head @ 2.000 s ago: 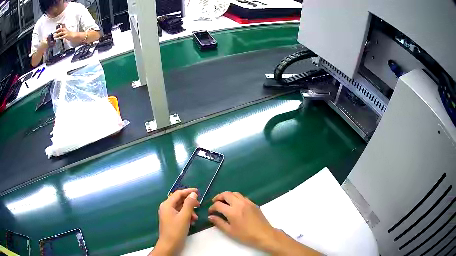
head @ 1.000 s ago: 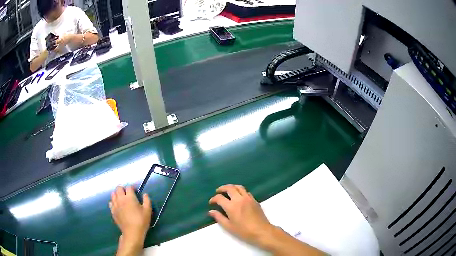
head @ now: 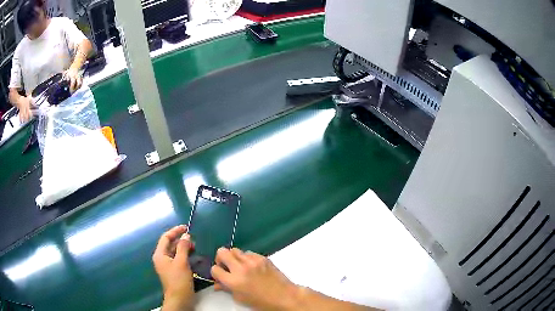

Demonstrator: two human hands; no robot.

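Note:
A thin black phone frame (head: 234, 223) with a pale rim and see-through centre stands over the green belt, its top end pointing away from me. My left hand (head: 175, 258) holds its lower left edge between thumb and fingers. My right hand (head: 246, 274) is at its lower right end, fingers bent over the edge. A small yellow-orange strip shows at the lower end between my hands. My right fingertips hide part of that end; I cannot tell if they pinch anything small.
White sheet (head: 359, 255) under my right forearm. Grey machine (head: 481, 176) on the right. Beyond the green belt (head: 292, 200): metal post (head: 146, 91), plastic bag of white material (head: 76, 158), another phone part (head: 261, 33) and a person (head: 48, 54). Another frame (head: 374, 129) lies by the machine.
The view has shifted. My right hand has moved to the frame's lower end, and my left hand now grips its left edge. A frame now shows by the machine. The other person reaches near the bag.

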